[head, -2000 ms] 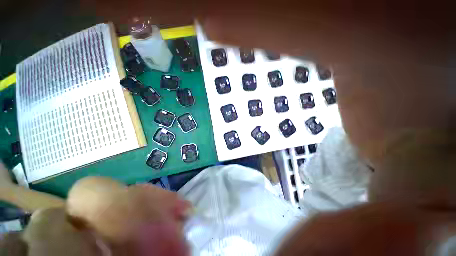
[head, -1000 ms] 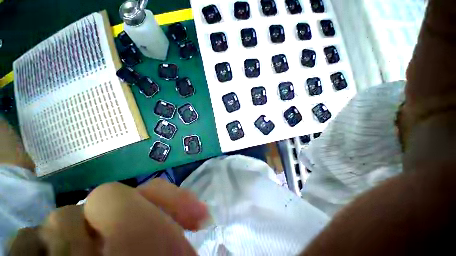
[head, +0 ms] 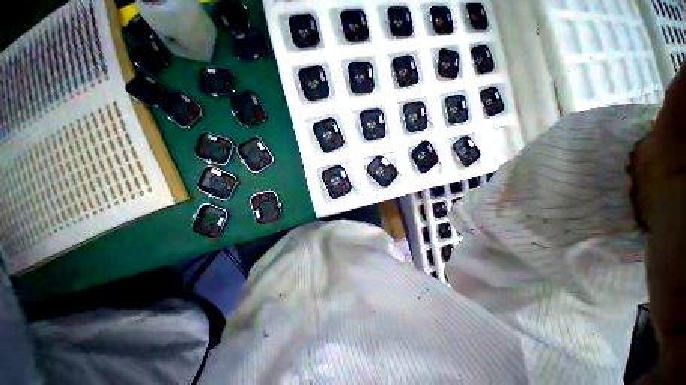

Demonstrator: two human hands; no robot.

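Observation:
Black rounded-square housings [head: 265,207] lie loose on the green mat. A white foam tray [head: 493,143] right of them holds rows of similar housings in its pockets; a few in the nearest row sit tilted. A white sheet [head: 68,162] with rows of tiny tan pieces and dark strips lies on a brown-edged board at the left. My right hand [head: 666,203] is a dark, blurred shape cut off by the right edge; its fingers cannot be made out. My left hand is not in view.
A white bottle [head: 180,30] stands behind the loose housings, its top cut off. Another white tray [head: 602,53] lies at the upper right. A lower white grid [head: 423,233] with black units shows below the bench edge. Striped white smock cloth [head: 338,301] fills the bottom.
My left hand has left the bottom left of the picture. My right hand shows smaller, at the right edge. The view has shifted, so sheet, loose housings and bottle appear further left.

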